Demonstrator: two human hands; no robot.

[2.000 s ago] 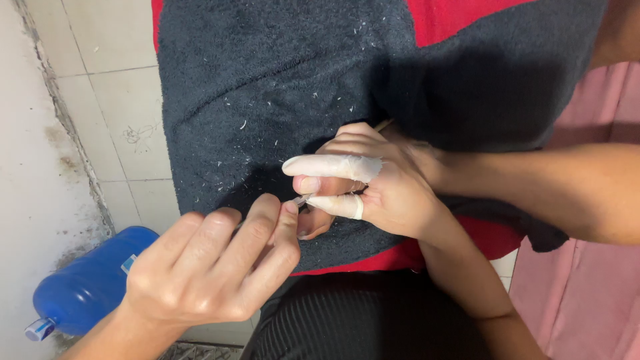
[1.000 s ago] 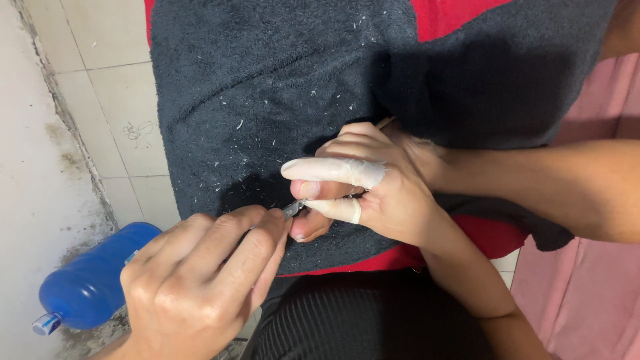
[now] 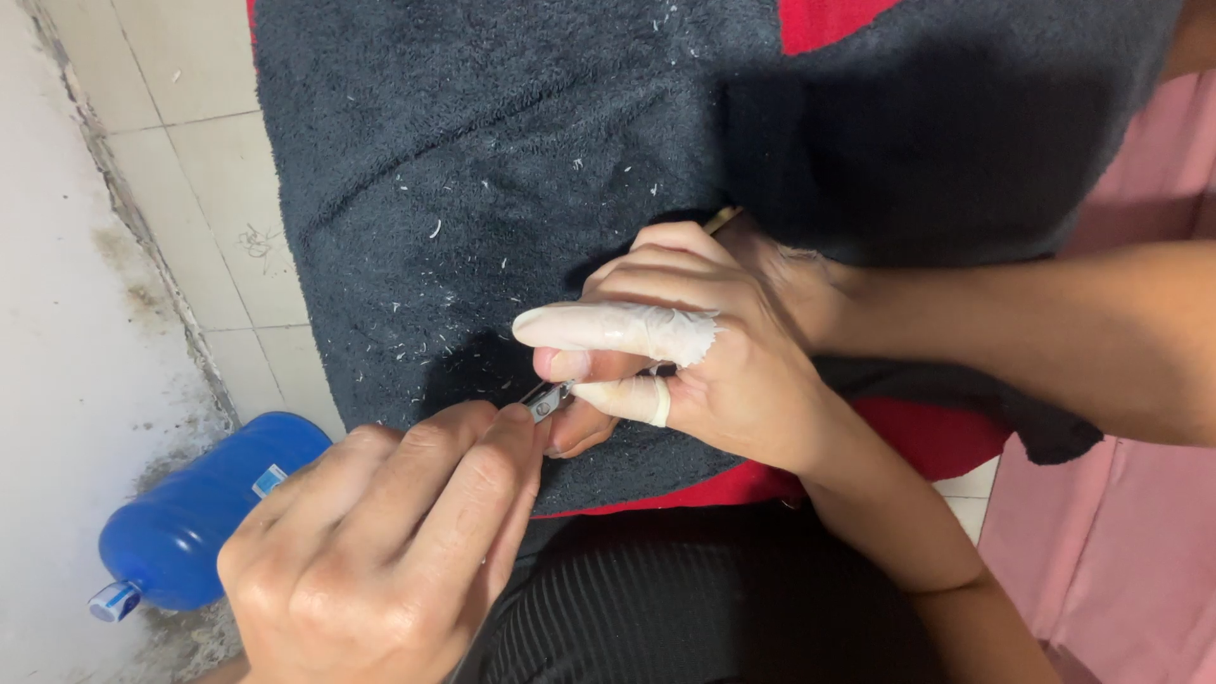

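Observation:
My left hand [image 3: 380,551], at lower left, is closed around small metal nippers [image 3: 544,404]. Their tip lies at another person's foot, beside the big toe [image 3: 568,365] and close to my right thumb. My right hand [image 3: 731,351] grips the front of that foot, its thumb and index finger wearing whitish finger cots; the index cot has a ragged edge. Another toe [image 3: 579,427] shows below the thumb. A thin yellowish thing [image 3: 722,220] sticks out behind my right knuckles; what it is cannot be told. The foot rests on a dark towel [image 3: 475,152] strewn with white flakes.
A blue plastic water jug [image 3: 209,513] lies on its side on the tiled floor [image 3: 218,209] at left, near a stained wall [image 3: 57,332]. The other person's leg [image 3: 1026,332] comes in from the right, over red cloth [image 3: 931,437] and beside a pink padded surface [image 3: 1092,532].
My left hand has shifted slightly around the toes, and more of the nippers shows than two seconds ago. My right hand keeps its grip on the foot.

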